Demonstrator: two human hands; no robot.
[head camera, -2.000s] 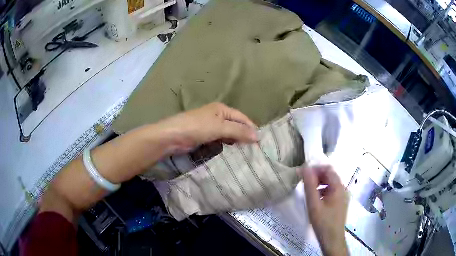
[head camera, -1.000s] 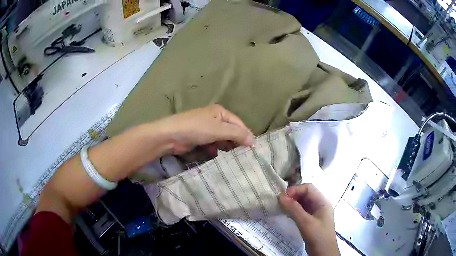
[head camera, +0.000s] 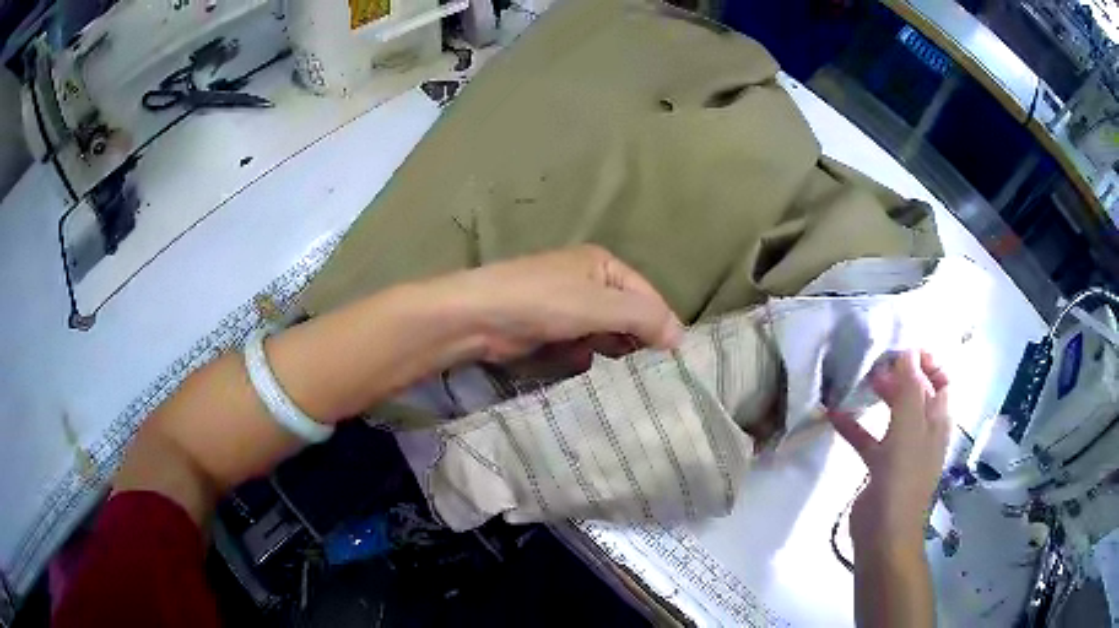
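Note:
Khaki trouser cloth (head camera: 589, 147) lies spread on the white table. A cream lining strip with dark stripes (head camera: 614, 442) runs along its near edge, hanging over the table edge. Plain pale cloth (head camera: 847, 331) adjoins the strip at the right. My left hand (head camera: 589, 301), bracelet on the wrist, pinches the strip's upper edge between thumb and fingertips. My right hand (head camera: 902, 429) is over the pale cloth's right side, thumb and fingers apart, holding nothing that I can see. Some left fingers are hidden behind the strip.
Dark scissors (head camera: 203, 92) lie on a sewing machine bed at upper left. Another machine head (head camera: 1068, 380) stands at the right. The table's ruler markings (head camera: 184, 374) run along the near edge. A blue item (head camera: 358, 540) is below the table edge. Another table (head camera: 1006, 86) is at upper right.
My right hand has let go of the striped strip's lower right edge and moved right and up to the pale cloth. My left hand keeps its pinch. The whole view has shifted slightly.

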